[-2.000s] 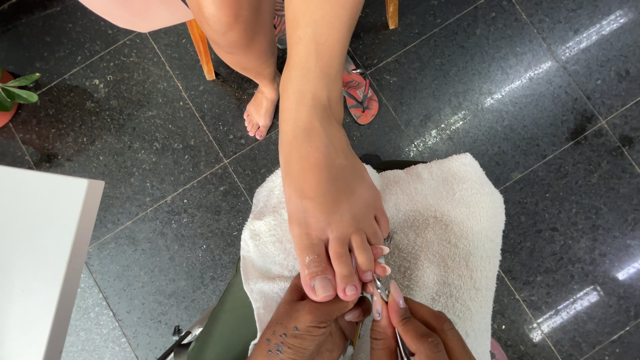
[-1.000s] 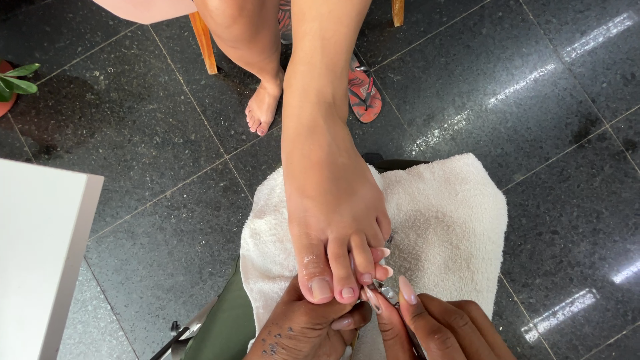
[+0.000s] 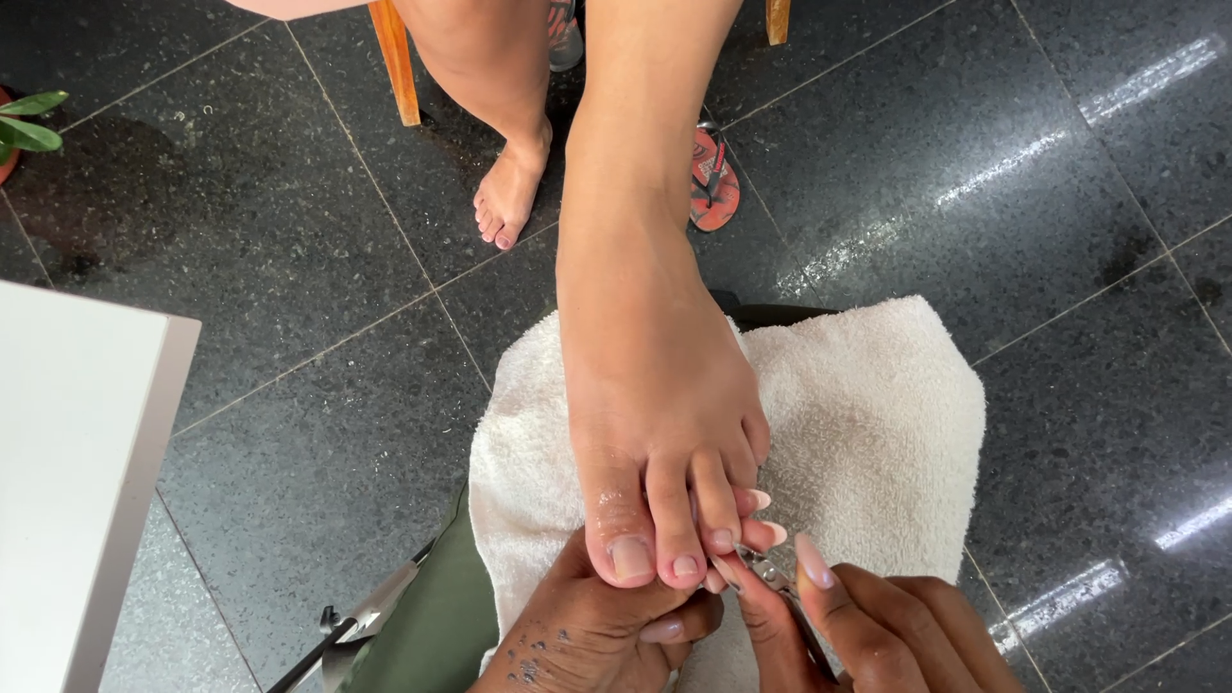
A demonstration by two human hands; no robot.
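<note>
Another person's bare foot (image 3: 654, 366) rests with its toes toward me over a white terry towel (image 3: 866, 414). My left hand (image 3: 597, 616) holds the toes from below; some of its fingertips show between and beside the smaller toes. Small grey flecks lie on the back of that hand. In my right hand (image 3: 857, 616) is a pair of metal cuticle nippers (image 3: 775, 577), whose tip is at the middle toe, beside its nail. The lower part of the handles is partly hidden by my fingers.
A white tabletop (image 3: 77, 462) stands at the left, a potted plant (image 3: 29, 133) behind it. The person's other foot (image 3: 510, 197) is on the dark tiled floor (image 3: 318, 250), with a red flip-flop (image 3: 714, 183) to its right. Wooden chair legs (image 3: 395, 63) stand at the top.
The nippers' tip has moved from the outer side of the smaller toes to the middle toe's nail. My left hand still holds the foot.
</note>
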